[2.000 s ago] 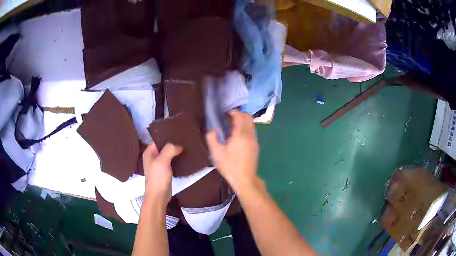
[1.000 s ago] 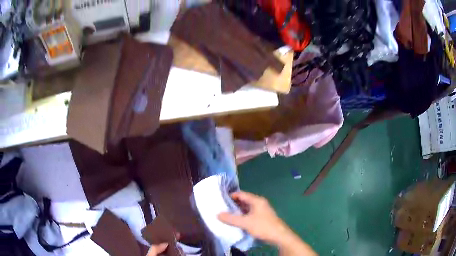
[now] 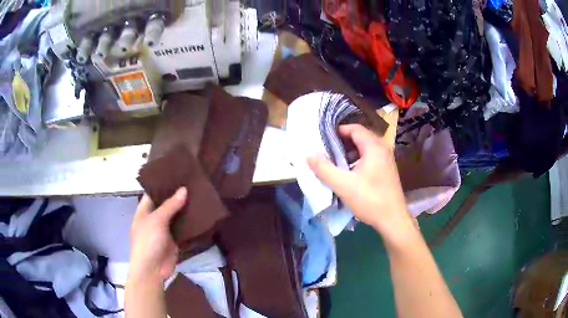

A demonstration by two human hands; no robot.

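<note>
My left hand (image 3: 156, 233) holds a brown cut panel (image 3: 184, 192) between thumb and fingers, in front of the table edge and overlapping brown panels (image 3: 243, 140) on the white table. My right hand (image 3: 367, 174) grips a curled stack of white cut pieces (image 3: 311, 130) with striped-looking layered edges, at the table's right part. More brown panels (image 3: 258, 254) lie below the table edge, with light blue sheer fabric (image 3: 316, 251) beside them.
A cream sewing machine (image 3: 187, 53) with an orange label stands at the back left of the white table (image 3: 56, 168). Black-and-white pieces (image 3: 47, 267) lie lower left. Red fabric (image 3: 373, 46), dark fabric and pink cloth (image 3: 436, 168) are at the right, above the green floor (image 3: 482, 248).
The view has turned up toward the machine. My right hand has raised the white stack to the table. My left hand has come up into view with a brown panel.
</note>
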